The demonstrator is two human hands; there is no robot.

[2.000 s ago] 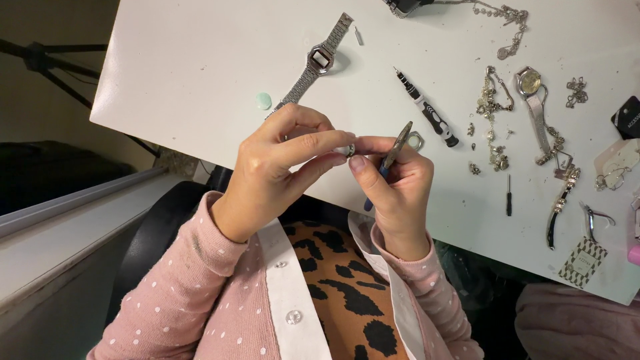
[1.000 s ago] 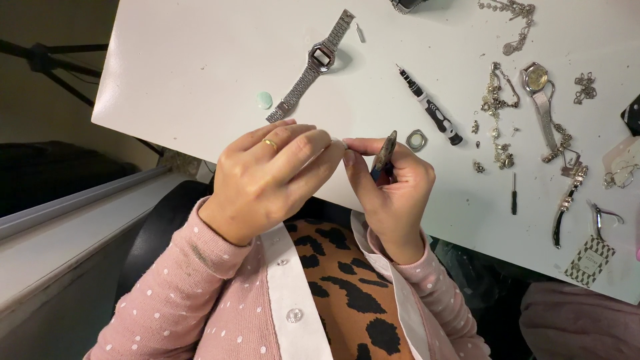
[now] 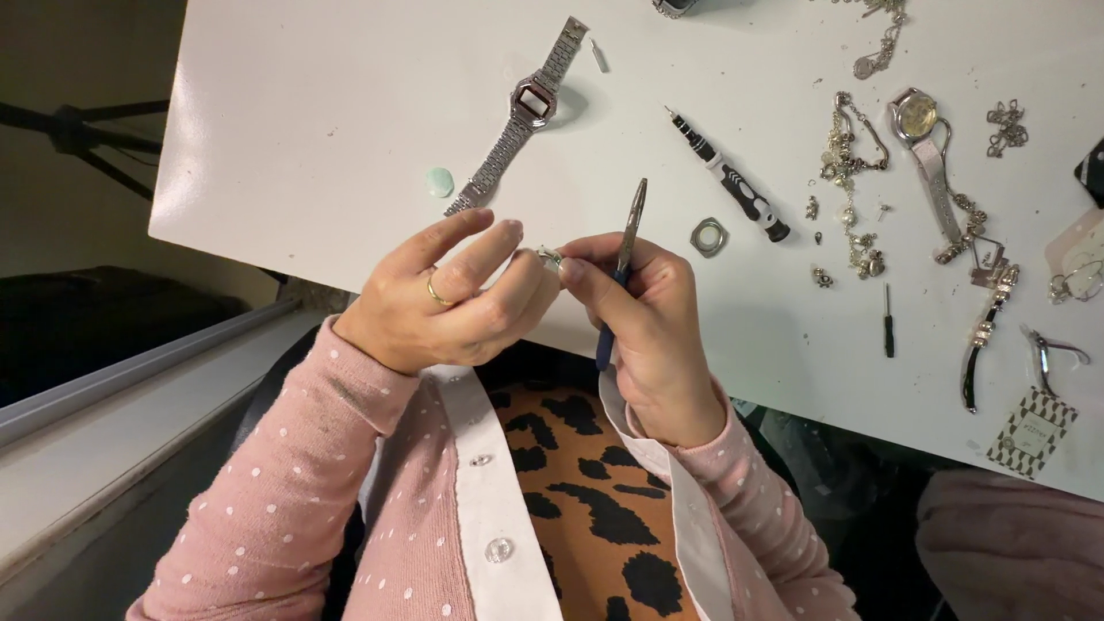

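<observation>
My left hand (image 3: 466, 289), a gold-coloured ring on one finger, pinches a small silvery metal piece (image 3: 549, 256) near the table's front edge. My right hand (image 3: 647, 310) touches the same piece with thumb and forefinger. Pliers (image 3: 632, 228) with a metal nose and dark blue handles are also held in the right hand, nose pointing away from me. Most of the small piece is hidden by fingers. Beyond the left hand lies a silver digital wristwatch (image 3: 532, 103), with a pale green disc (image 3: 440, 182) beside its strap. A small metal watch part (image 3: 709, 236) lies right of my right hand.
A black and white precision screwdriver (image 3: 733, 181) lies right of centre, its bit beside the table's middle. Farther right are charm bracelets (image 3: 849, 172), an analogue wristwatch (image 3: 916, 116), a small black screwdriver (image 3: 888, 328), a chain (image 3: 1006, 128) and a patterned card (image 3: 1032, 431).
The fingers of my left hand have lifted and spread from their more closed pose. The pliers in my right hand now point more away from me, and more of their handles shows.
</observation>
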